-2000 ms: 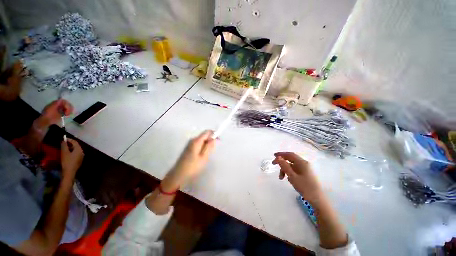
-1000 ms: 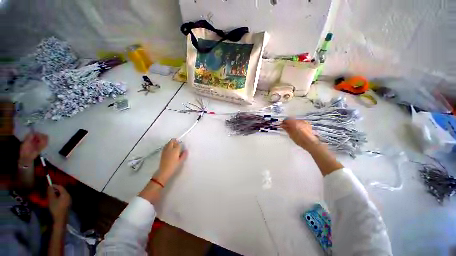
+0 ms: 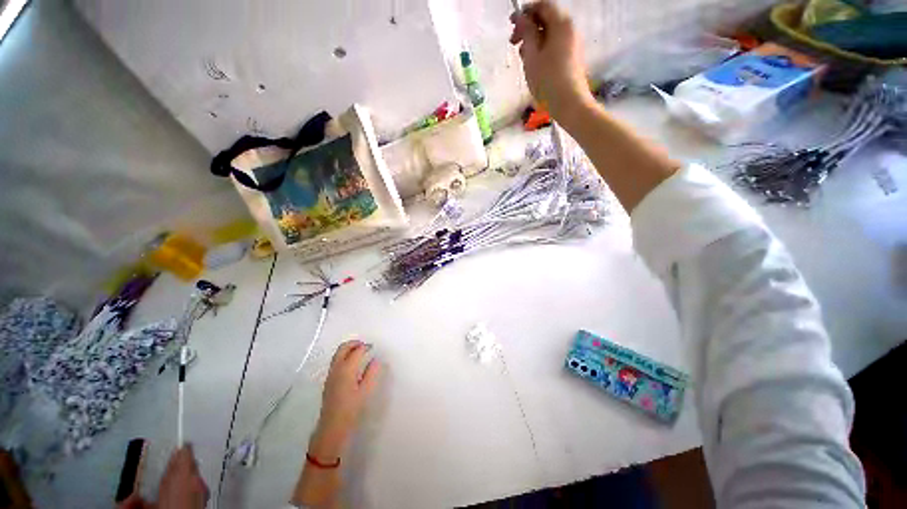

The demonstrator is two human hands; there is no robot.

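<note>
My left hand [image 3: 348, 393] is low over the white table [image 3: 428, 418], fingers slightly curled, with nothing visible in it. A single wire harness [image 3: 320, 333] lies just left of it, dark wires fanned at its upper end and a small white end below. My right hand [image 3: 547, 50] is raised at the top edge, fingers bent; a thin sliver shows at its fingertips, too cut off to name. The main harness bundle [image 3: 527, 209] lies across the table beyond my hands, dark wire ends to the left. Small white pieces [image 3: 482, 343] lie in a loose pile right of my left hand.
A teal phone case [image 3: 627, 376] lies near my right sleeve. A printed tote bag [image 3: 323, 199] stands behind. A second bundle [image 3: 786, 174] and blue-white packet [image 3: 746, 84] are far right. A neighbour's hand [image 3: 182, 482], black phone [image 3: 131, 469] and speckled harness heap [image 3: 99, 373] are left.
My right hand has left the main bundle and risen to the top of the view. My left hand has let go of the single harness. The view has turned right.
</note>
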